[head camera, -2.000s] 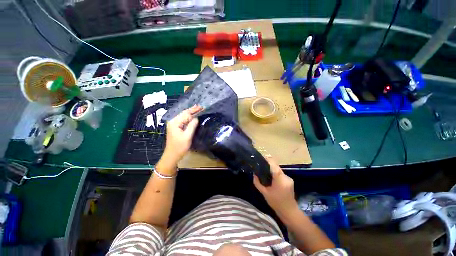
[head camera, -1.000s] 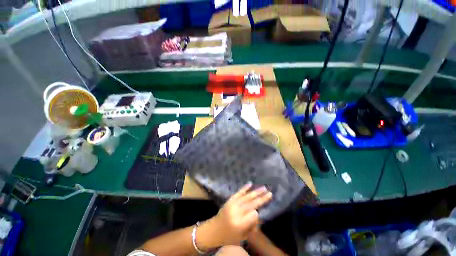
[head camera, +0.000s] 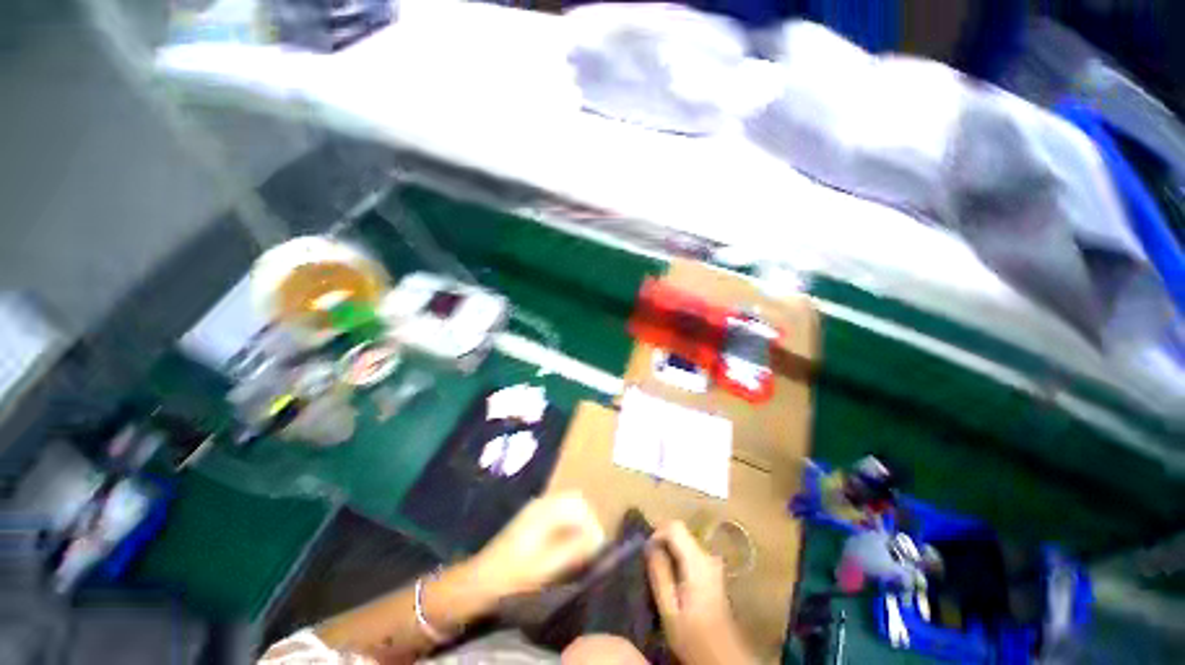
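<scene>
The view is blurred. A dark grey packing bag (head camera: 604, 595) is at the bottom centre, low against my body, between my two hands. My left hand (head camera: 552, 539) is closed at the bag's left edge, over the front of the cardboard. My right hand (head camera: 685, 578) pinches the bag's upper right side with bent fingers. Whether the headphones are inside the bag cannot be told.
A tan cardboard sheet (head camera: 769, 448) bears a white paper (head camera: 673, 442), a tape roll (head camera: 730, 548) and red trays (head camera: 678, 320). A black cutting mat (head camera: 455, 478) and fan (head camera: 316, 288) are left. Blue trays (head camera: 897, 611) are right; a white shelf (head camera: 494, 104) is above.
The view has tilted and swung. The bag, spread broadly over the cardboard a second ago, is now lower and narrower between both hands. My right hand has come into clear view.
</scene>
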